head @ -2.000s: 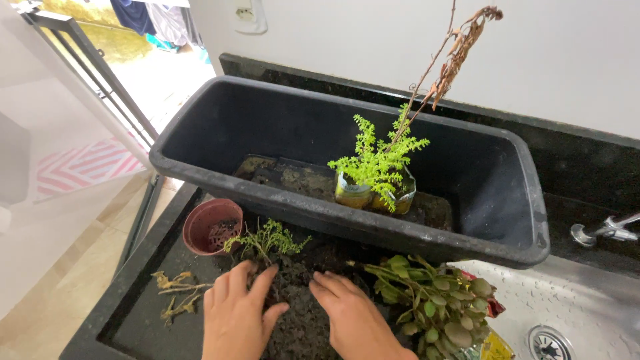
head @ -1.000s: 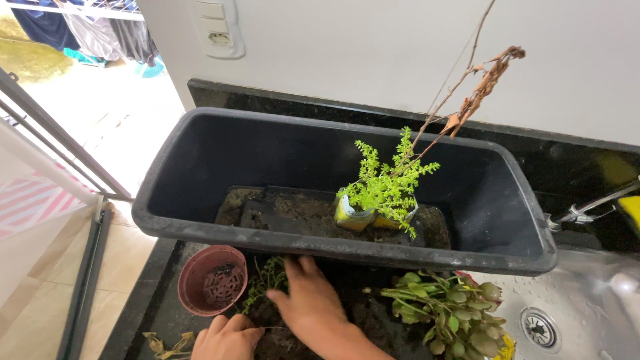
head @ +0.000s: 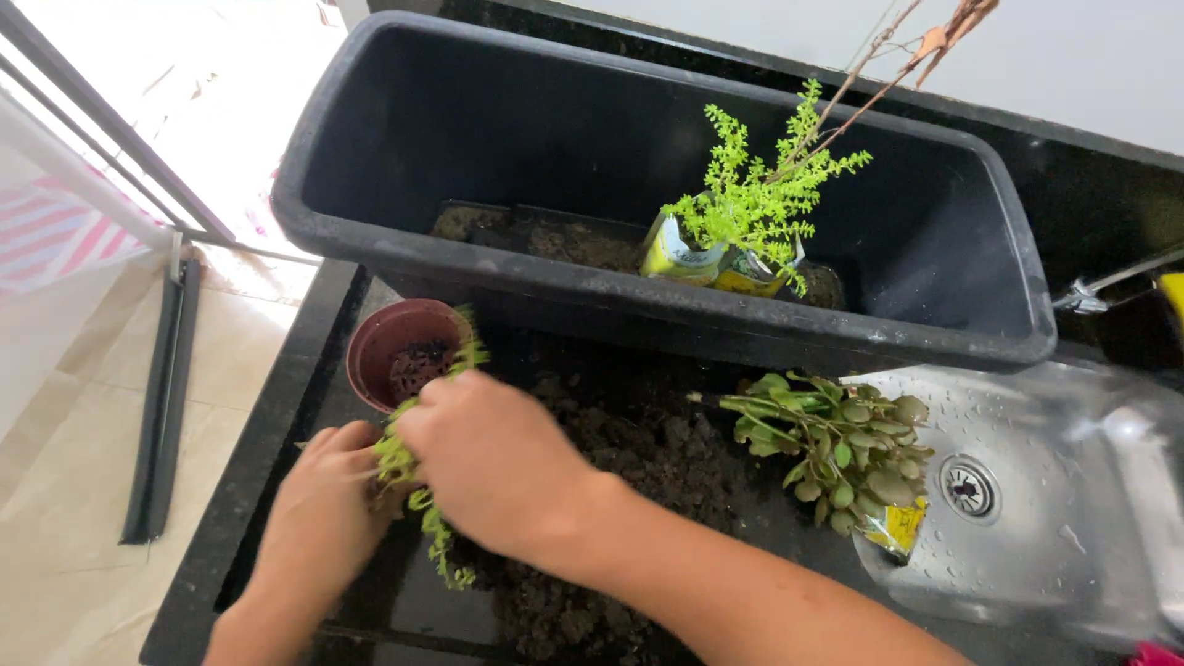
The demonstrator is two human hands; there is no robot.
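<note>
My left hand (head: pixel 324 509) and my right hand (head: pixel 495 462) meet around a thin green leafy sprig (head: pixel 398 455), just in front of a small reddish-brown plastic pot (head: pixel 370 347). Both hands have closed on the sprig, whose leafy ends hang below and stick up above the fingers; motion blurs them and the fingertips are partly hidden. Some dark soil lies inside the pot. To the right of my hands, and under my right forearm, loose dark soil (head: pixel 647 453) is spread on the black stone counter (head: pixel 416 592). A bunch of cut leafy stems (head: pixel 832 444) rests beyond the soil.
A long black plastic planter (head: pixel 573 277) stands behind, holding bright green plants (head: pixel 749 203) in cut packets and a dry brown stem (head: pixel 869 83). At right is a steel sink (head: pixel 1045 546) with a drain (head: pixel 969 487) and a yellow packet (head: pixel 897 527) at its edge.
Both hands have moved from the soil and the counter beside the pot to just in front of the pot. The sprig, earlier lying by the soil, is now lifted between them.
</note>
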